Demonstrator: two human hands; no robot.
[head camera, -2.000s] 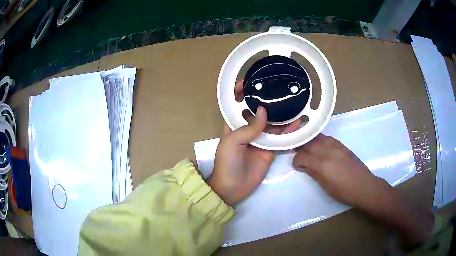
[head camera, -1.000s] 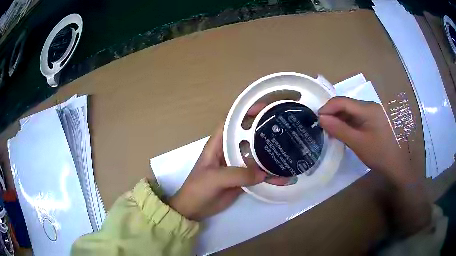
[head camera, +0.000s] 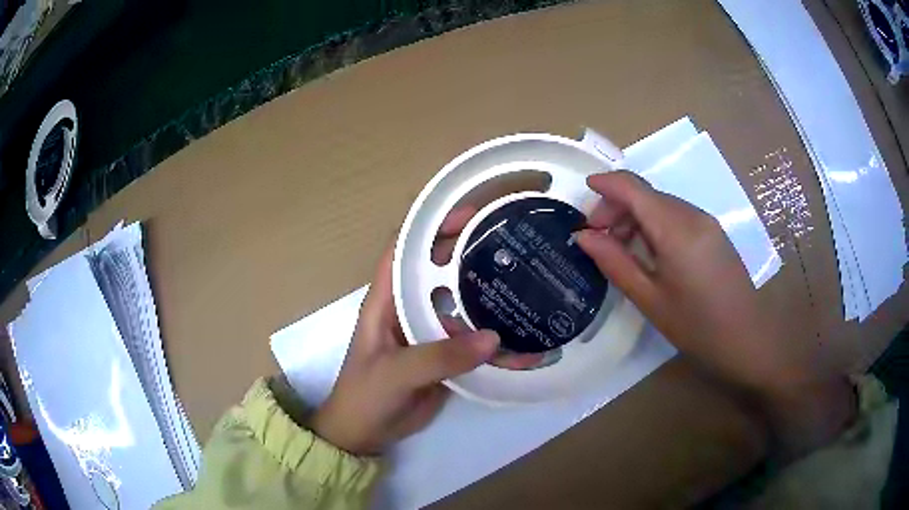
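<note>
A white ring housing (head camera: 424, 214) with a round black label (head camera: 533, 279) at its centre is held tilted above the bench. Fine pale print shows on the label. My left hand (head camera: 384, 383) grips its lower left, thumb on the label's lower edge, fingers behind the ring. My right hand (head camera: 683, 269) is at the label's upper right edge, thumb and index finger bent close to it. A tiny pale spot shows at the thumb tip; whether the fingers pinch it, I cannot tell. White glossy sheets (head camera: 439, 458) lie beneath the housing.
A white paper stack (head camera: 85, 369) lies at the left and long white sheets (head camera: 827, 149) at the right. Tiny shiny scraps (head camera: 782, 199) lie on the brown cardboard (head camera: 329, 199). Another housing (head camera: 37, 184) sits on the dark green conveyor (head camera: 189, 80). Part of another housing shows top right.
The held housing was turned from its two-dot view to show the printed label. It now appears slightly further left. My right hand has moved from the sheets up to the label's edge.
</note>
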